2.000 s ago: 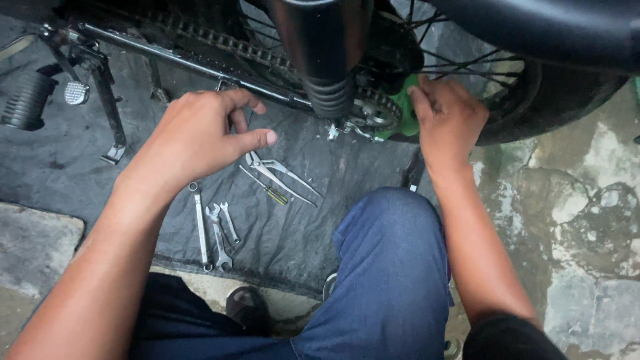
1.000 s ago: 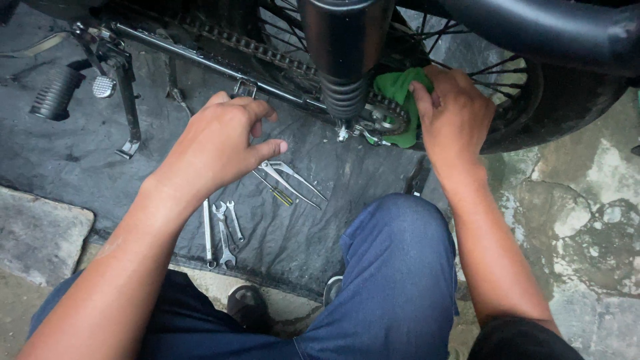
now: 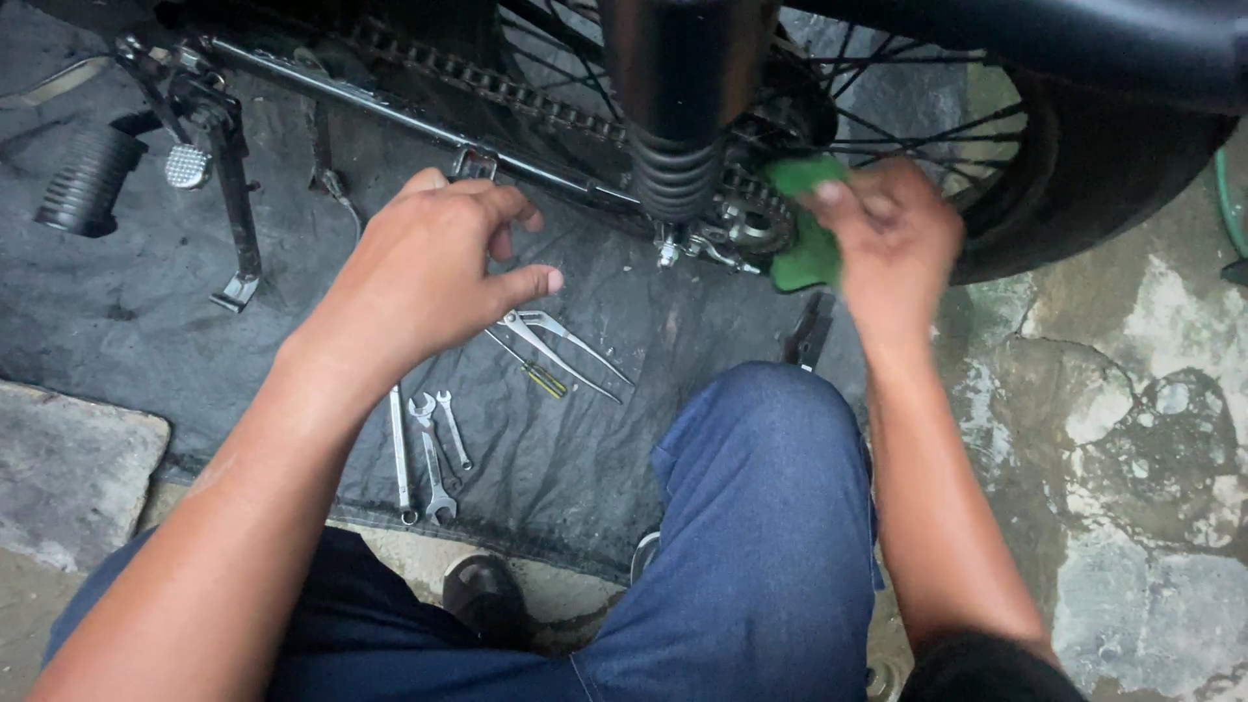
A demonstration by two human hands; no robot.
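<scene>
My right hand [image 3: 892, 239] grips a green cloth [image 3: 811, 244] at the rear sprocket [image 3: 765, 222] of a motorcycle, and the cloth hangs beside the sprocket's right edge. The drive chain [image 3: 507, 90] runs from there up to the left, behind the shock absorber [image 3: 678, 127]. My left hand [image 3: 458, 253] hovers with nothing in it, fingers apart and slightly curled, just below the swingarm [image 3: 390, 112]. Under its thumb, slip-joint pliers [image 3: 565, 351] and a screwdriver with a yellow and black handle [image 3: 543, 378] lie on a dark sheet.
Several wrenches [image 3: 432, 458] lie on the dark sheet [image 3: 575, 458] left of my knee. At the left are a kickstand [image 3: 234, 205] and a rubber footpeg [image 3: 93, 180]. The spoked rear wheel's tyre [image 3: 1082, 185] fills the upper right. A stone slab [image 3: 73, 468] borders the sheet.
The green cloth has changed shape in my right hand, with a part now hanging lower beside the sprocket. My left hand stays held out and empty.
</scene>
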